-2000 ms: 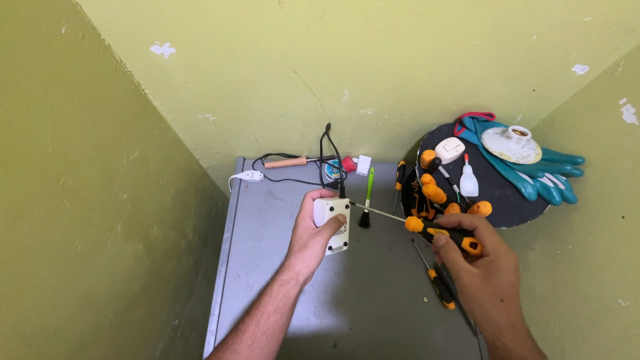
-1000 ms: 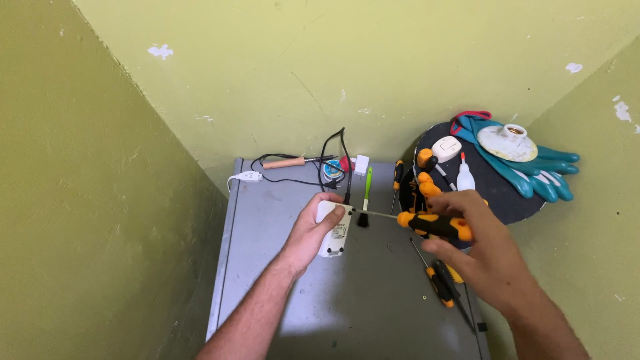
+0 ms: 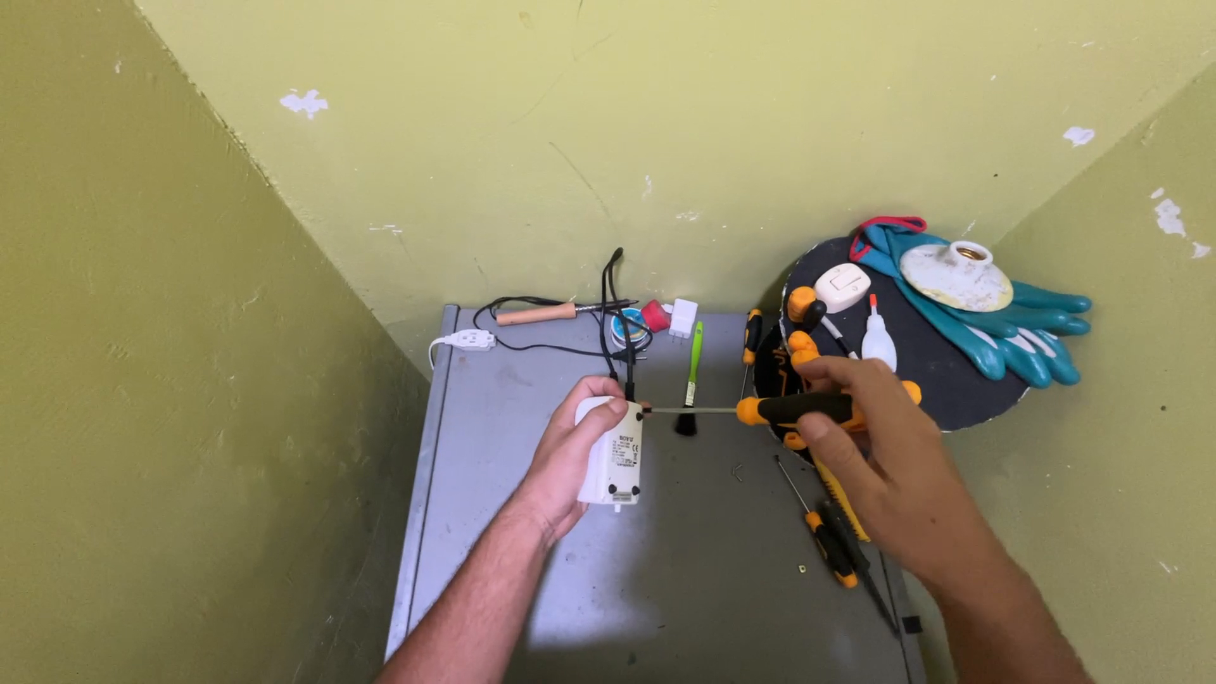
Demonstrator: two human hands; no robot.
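Observation:
My left hand (image 3: 562, 454) grips a small white electrical device (image 3: 619, 456) whose underside, with dark feet and printed writing, faces the camera. Black cables run from its upper end. My right hand (image 3: 879, 456) holds an orange and black screwdriver (image 3: 798, 409) by its handle. The screwdriver's shaft lies level, its tip at the upper right corner of the device, beside a dark foot. Whether the tip sits in a screw cannot be told. Just beyond the shaft lies a green-handled brush (image 3: 694, 366) with black bristles.
On the grey tabletop (image 3: 570, 608) lie a soldering iron (image 3: 538, 313), a solder spool (image 3: 629, 328), a white plug adapter (image 3: 682, 318) and another screwdriver (image 3: 830, 549). A dark round board (image 3: 950, 404) at right bears teal gloves (image 3: 1007, 347), a lamp holder (image 3: 958, 275), a switch (image 3: 843, 287) and a glue bottle (image 3: 878, 344).
The screwdriver has come from a slant to level, its tip staying near the device's upper right corner. My right hand has shifted its fingers on the handle. The left hand keeps its hold.

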